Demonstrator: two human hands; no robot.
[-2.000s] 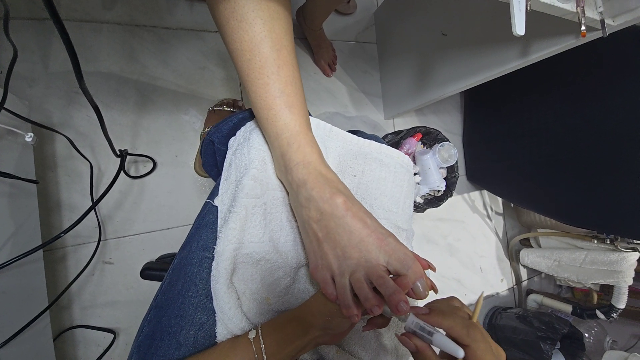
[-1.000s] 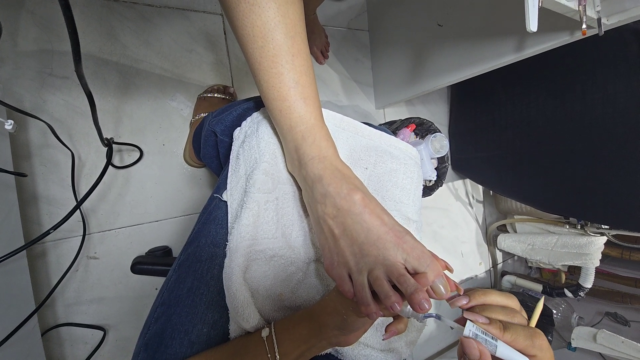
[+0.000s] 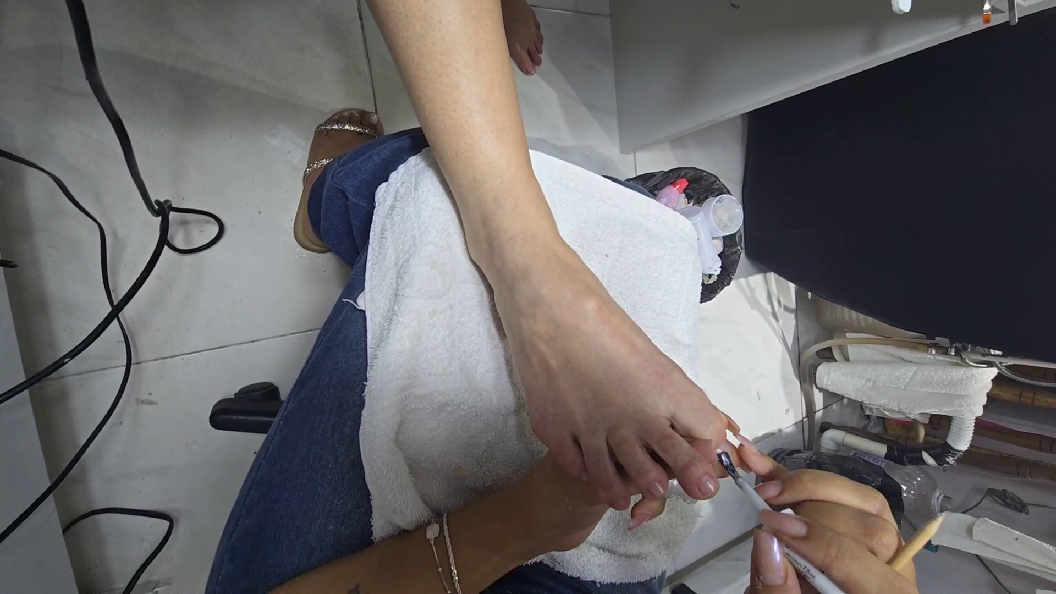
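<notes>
A person's bare foot (image 3: 602,355) rests over a white towel (image 3: 437,346) laid on my lap. My left hand (image 3: 577,503), partly hidden beneath the toes, holds the foot from below. From the lower right, my right hand (image 3: 825,520) grips a slim white-handled brush (image 3: 755,497) with its dark tip at the big toe. A pointed wooden stick (image 3: 917,540) is also held among the fingers of that hand.
A black-lined bin (image 3: 726,272) with discarded bottles stands beyond the towel. Black cables (image 3: 124,305) lie on the tiled floor at left. A grey cabinet panel (image 3: 709,66) is at upper right, with pipes and a rolled towel (image 3: 907,384) below.
The brush in my right hand shows a dark tip against the big toe; one second ago its handle lay lower, below the toes. The view has shifted somewhat.
</notes>
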